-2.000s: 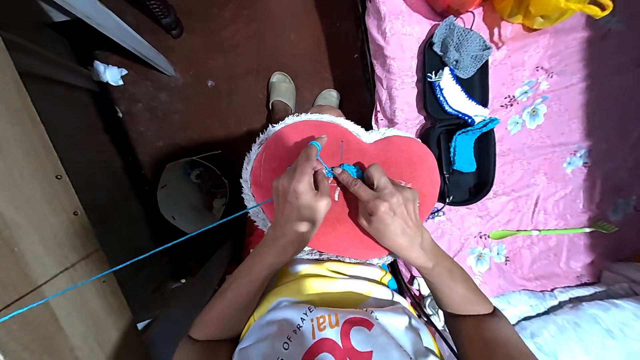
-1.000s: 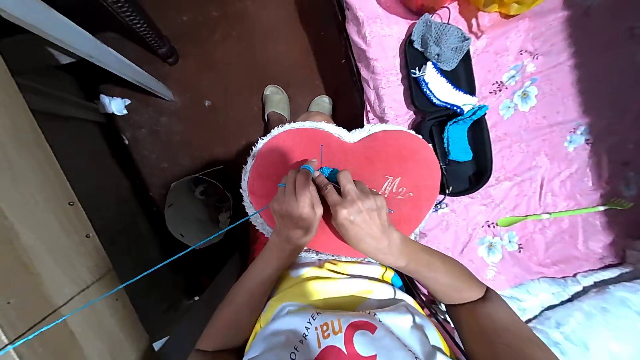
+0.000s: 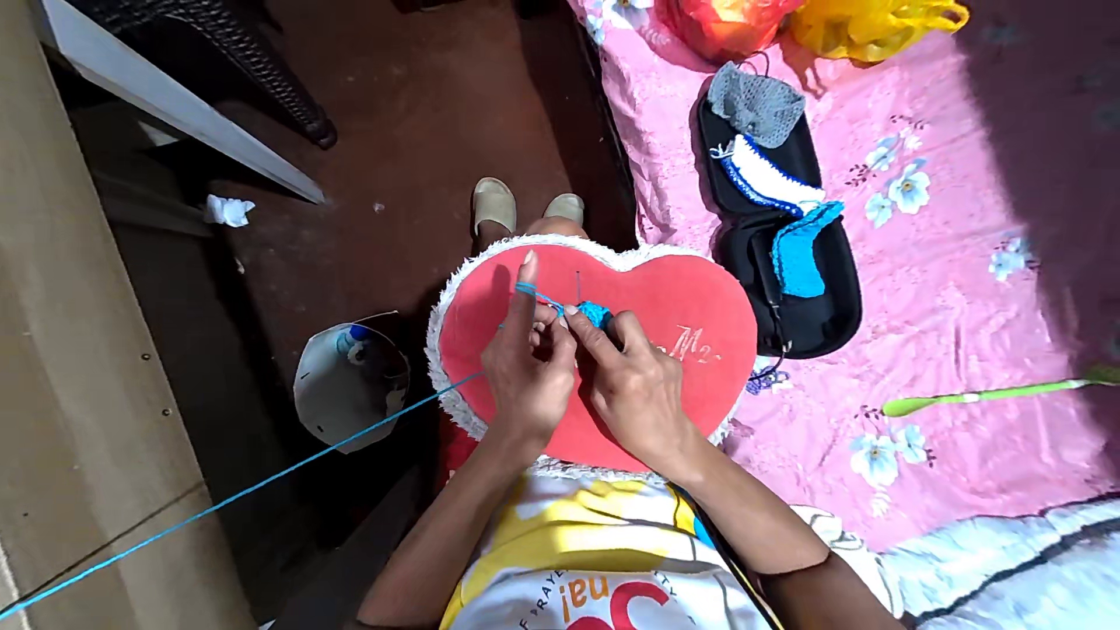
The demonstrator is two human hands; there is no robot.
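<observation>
Over a red heart-shaped cushion [image 3: 700, 297] with white furry trim, both hands meet at a small piece of blue crochet work [image 3: 595, 314]. Around the raised index finger of my left hand [image 3: 532, 367] runs blue yarn [image 3: 297, 468], which stretches away to the lower left. The left thumb and other fingers pinch the yarn and the edge of the work. My right hand [image 3: 634, 385] grips the work beside them, its fingertips touching the left ones. A thin dark needle-like shaft [image 3: 577, 284] shows just above the work; whether it is a crochet hook, I cannot tell.
On the pink flowered cloth [image 3: 805, 446] at right lie an open black case [image 3: 840, 328] with gray, white and turquoise knitted pieces, a green-handled tool [image 3: 980, 396] and plastic bags [image 3: 862, 31]. A white bin [image 3: 319, 376] stands on the floor at left, near a wooden panel [image 3: 114, 350].
The left index finger, bent down a second ago, now points up with yarn looped around it. Both hands remain together at the blue work.
</observation>
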